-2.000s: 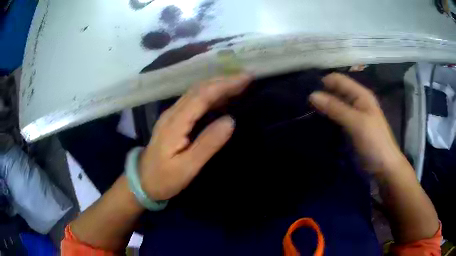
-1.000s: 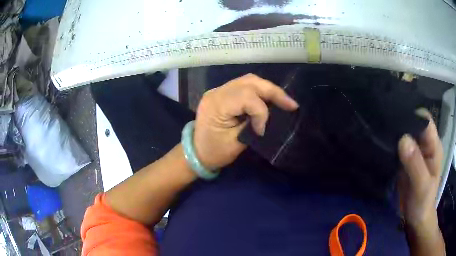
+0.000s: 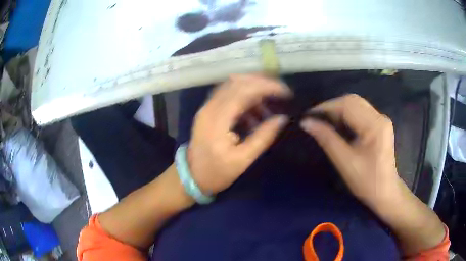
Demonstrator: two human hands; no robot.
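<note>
A dark cloth piece lies below the table's near edge, over the dark-covered lap; its outline blends into the lap. My left hand, with a pale green bangle at the wrist, is blurred, thumb and fingers curled at the cloth. My right hand pinches dark cloth between thumb and fingers, its fingertips close to my left thumb. The exact edge held is too dark and blurred to tell.
The white table with dark smudges has a ruler tape and yellowish patch on its near edge. An orange loop lies on the lap. Dark cloth over a white sheet and a pale bag are at left.
Since one second ago, my right hand has moved left and my hands have come together. The cloth, spread between them then with pale lines showing, is now bunched near the fingertips. The view has shifted.
</note>
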